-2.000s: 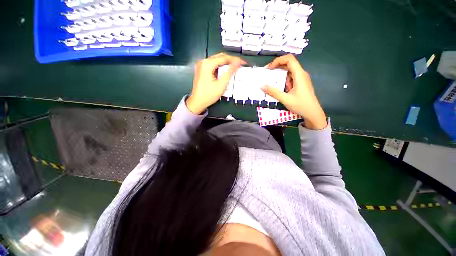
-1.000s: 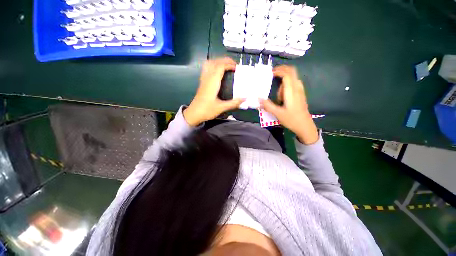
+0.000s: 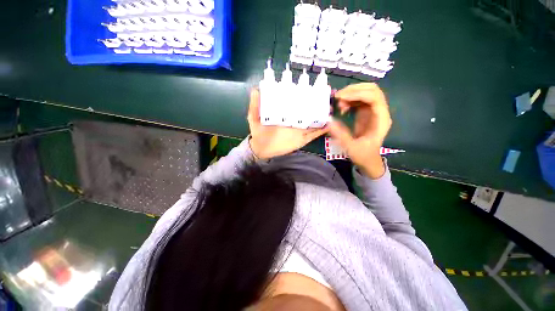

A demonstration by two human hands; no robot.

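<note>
A side-by-side row of several white adapter units (image 3: 294, 103) lies across my left hand (image 3: 275, 138), with narrow tips pointing away from me. My left hand is under and around the row at its left and near side. My right hand (image 3: 367, 124) is at the row's right end, fingers curled and slightly blurred; its thumb is near the lower right corner, and whether it grips the row is unclear. A block of more white units (image 3: 344, 39) stands on the bench beyond my hands.
A blue tray (image 3: 149, 59) with rows of white units is at the upper left. A red-dotted sticker sheet (image 3: 336, 149) lies at the bench edge by my right wrist. A light-blue piece (image 3: 511, 161), a pale stick (image 3: 535, 96) and a blue box (image 3: 547, 155) are at the right.
The row has turned from prongs facing away to narrow tips facing away and looks wider. My left hand has moved under it; my right hand has shifted to the right.
</note>
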